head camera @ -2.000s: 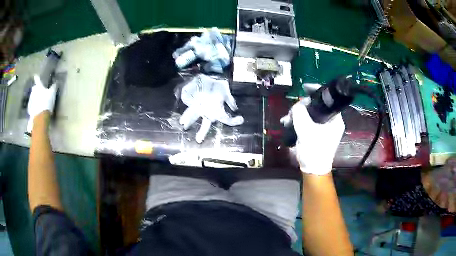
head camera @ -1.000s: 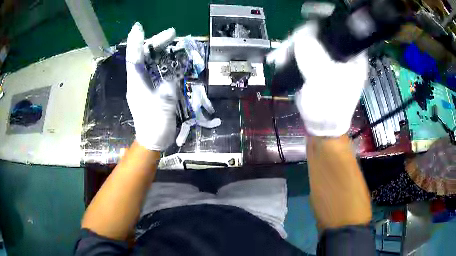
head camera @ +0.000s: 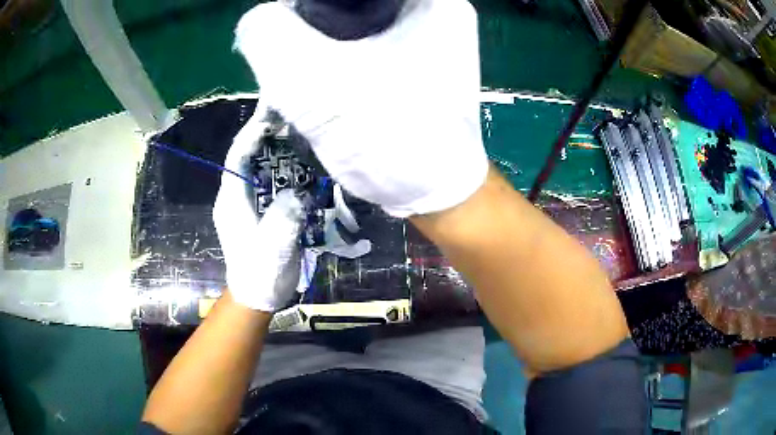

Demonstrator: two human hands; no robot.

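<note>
My gloved left hand [head camera: 258, 229] holds the profile assembly by its dark, detailed end [head camera: 285, 174], over the black-covered bench. My gloved right hand [head camera: 383, 110] is large and close to the camera, above and right of that end. It grips the electric screwdriver [head camera: 353, 13], of which only a black part shows at the top edge. The screwdriver's tip is hidden behind my right hand, so contact with the part cannot be seen. A thin blue line [head camera: 191, 155] runs from the left to the dark end.
Loose white gloves [head camera: 345, 246] lie behind my left hand. The pale handle-like strip [head camera: 357, 315] lies at the bench front. Silver profile assemblies [head camera: 647, 195] stand in a row at right, near small black parts [head camera: 717, 170]. A dark cable [head camera: 587, 102] crosses at right. The screw feeder is hidden.
My right hand has come from the right to above the profile assembly with the screwdriver, now covering the feeder. My left hand, which picked up the assembly from the left earlier, still holds it.
</note>
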